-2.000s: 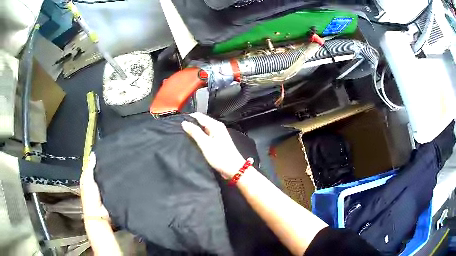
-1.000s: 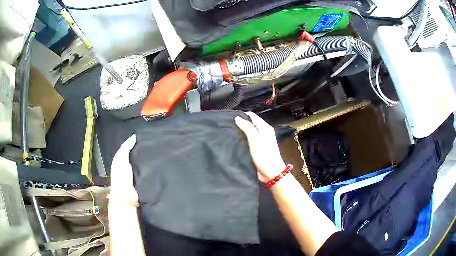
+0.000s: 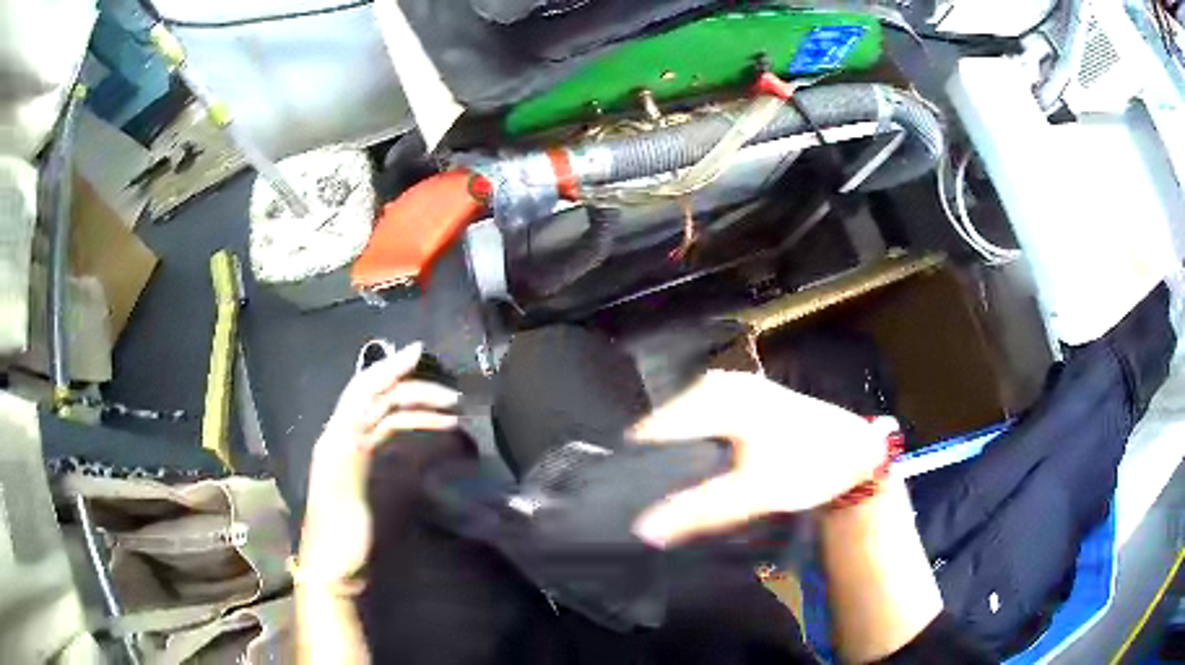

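The black bag (image 3: 604, 520) lies bunched and blurred in front of me over my lap. My left hand (image 3: 390, 435) is at its left side, fingers curled over dark cloth. A small dark loop (image 3: 374, 351) shows at its fingertips; I cannot tell what it is. My right hand (image 3: 767, 455), with a red bead bracelet, grips the bag's right side, thumb below and fingers above. A small pale patch (image 3: 526, 503) shows on the cloth between the hands. The orange-red suction head (image 3: 422, 227) is beyond my left hand, apart from the bag.
A grey ribbed hose (image 3: 676, 146) runs right from the suction head below a green panel (image 3: 702, 72). An open cardboard box (image 3: 949, 351) and a blue bin (image 3: 1098, 572) with dark bags stand right. A speckled stand base (image 3: 309, 214) and beige-brown bags (image 3: 182, 552) are left.
The bag, spread flat between both hands before, is now bunched lower down. My right hand has moved right and turned inward. My left hand's fingers have curled. The view has shifted slightly.
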